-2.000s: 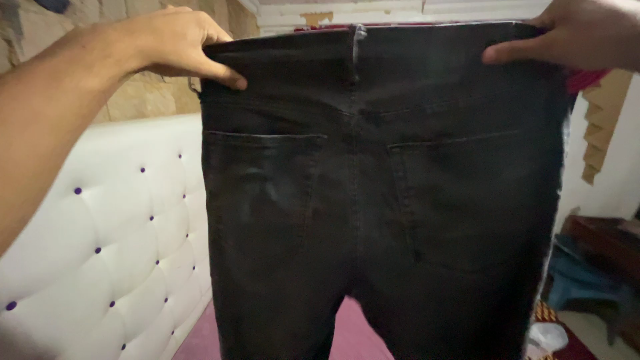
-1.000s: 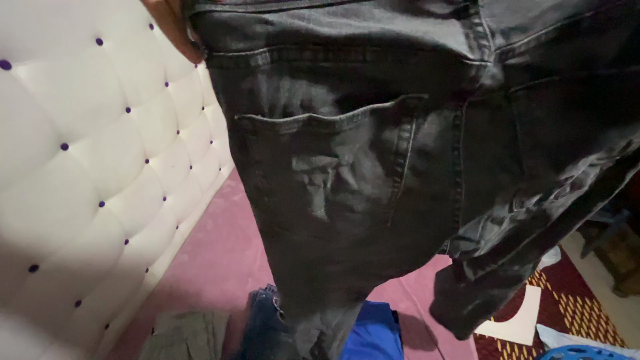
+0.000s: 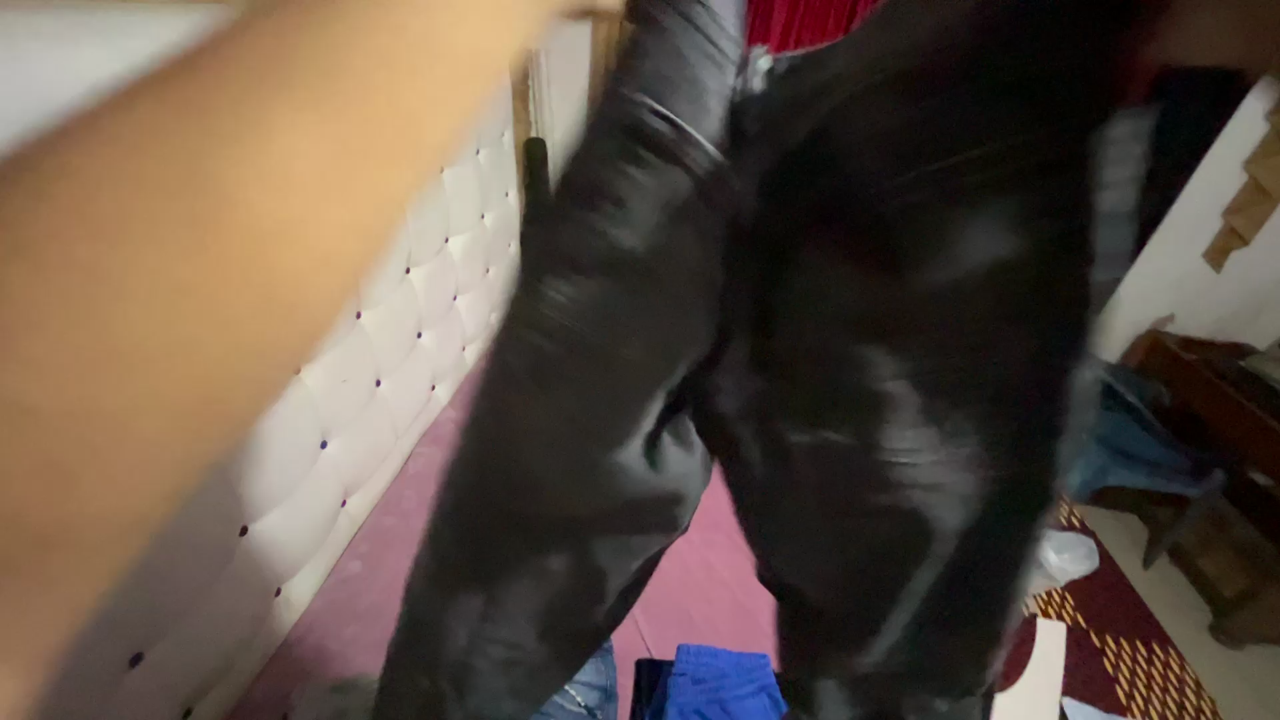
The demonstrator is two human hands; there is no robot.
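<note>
Black denim trousers point(image 3: 850, 330) hang spread out in front of me, their two legs apart and their waist partly cut off by the top edge. My left forearm crosses the left side, blurred; only a sliver of my left hand point(image 3: 592, 8) shows at the top, by the upper left corner of the trousers. My right hand point(image 3: 1200, 40) is a dim blur at the top right, at the other upper corner. The trousers hang raised between both hands; the fingers themselves are hidden or cut off.
A white tufted headboard point(image 3: 400, 330) runs along the left. Below lie a pink bed surface point(image 3: 700, 580), folded blue cloth point(image 3: 722, 685) and blue jeans point(image 3: 590, 690). At right are a patterned rug point(image 3: 1150, 650), a clear plastic item point(image 3: 1065, 558) and dark wooden furniture point(image 3: 1200, 400). A red curtain point(image 3: 800, 22) hangs behind.
The trousers have gone from bunched and slanting to hanging with both legs spread downward. My left forearm has come into view across the left side.
</note>
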